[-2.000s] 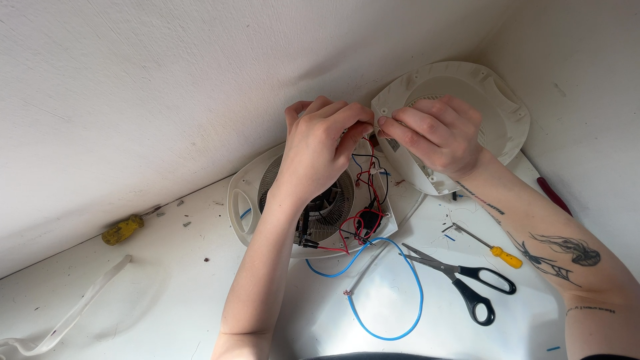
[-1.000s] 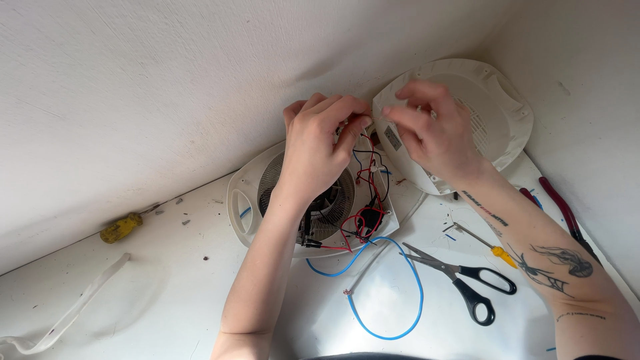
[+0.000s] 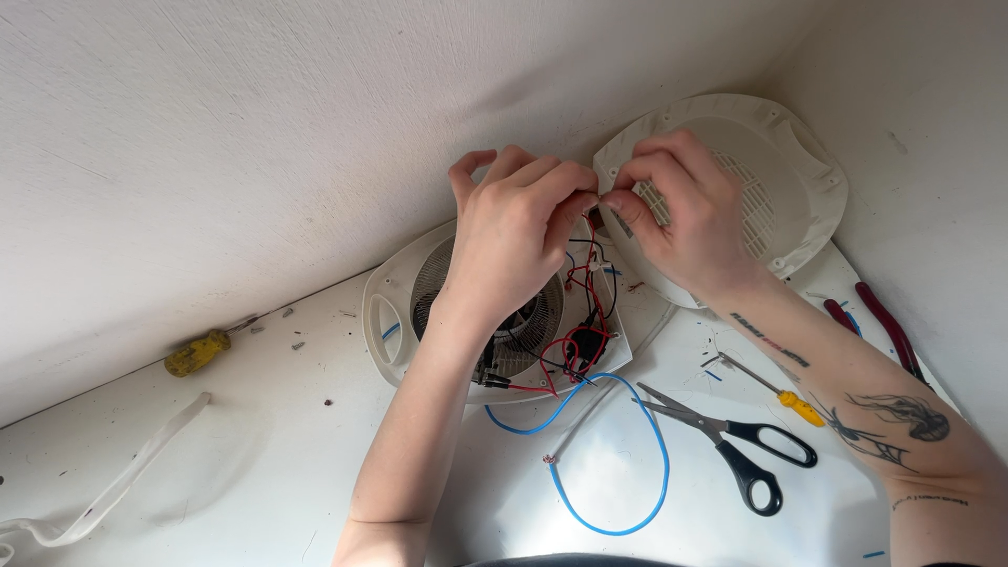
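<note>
My left hand (image 3: 524,220) is above the opened white plastic fan housing (image 3: 383,279), with thumb and forefinger pinched on the end of a thin wire at its right. My right hand (image 3: 685,213) meets it there, thumb and forefinger closed at the same small end; what exactly it grips is too small to tell. Below the hands, red wires (image 3: 551,370) and black wires run to a black electrical part (image 3: 584,346) in the housing. The round fan grille (image 3: 429,276) is partly hidden by my left hand. The white vented cover (image 3: 811,213) lies behind my right hand.
Black-handled scissors (image 3: 720,433) and a blue wire (image 3: 665,465) lie in front of the housing. A small yellow screwdriver (image 3: 799,408) and red-handled pliers (image 3: 886,319) are at right. Another yellow screwdriver (image 3: 197,353) lies by the wall, a white strip (image 3: 134,472) at left.
My right hand, lifted with fingers apart a second ago, has come back to the fingertips of my left hand. My left hand has stayed over the housing.
</note>
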